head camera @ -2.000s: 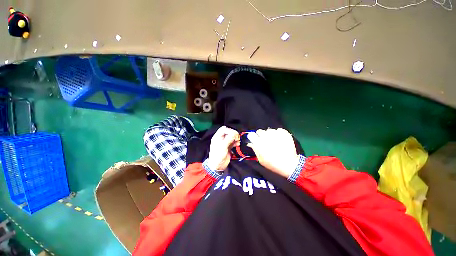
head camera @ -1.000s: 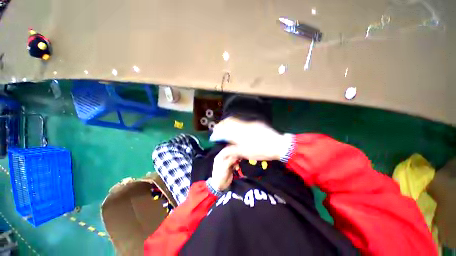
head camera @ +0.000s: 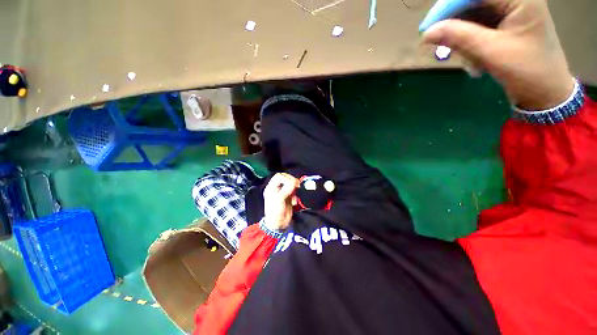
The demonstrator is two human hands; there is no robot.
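Observation:
My left hand (head camera: 280,199) grips a small plush toy (head camera: 316,195) at its left edge over the black apron on my lap. The toy is black with pale yellow tips and red edges. My right hand (head camera: 517,49) is raised at the upper right over the table, away from the toy. A pale blue wrap covers one of its fingers, and thumb and finger lie close together. Whether a needle or thread is between them cannot be seen.
The brown table (head camera: 177,39) spans the top, with white scraps, thread ends and another plush toy (head camera: 12,81) at far left. Below are a blue stool (head camera: 98,134), a small box of spools (head camera: 245,127), an open carton (head camera: 186,265) and a blue basket (head camera: 62,255).
My right hand has left the toy and swung up and right over the table. My left hand still holds the toy on my lap. The view has shifted, and the snips are no longer seen.

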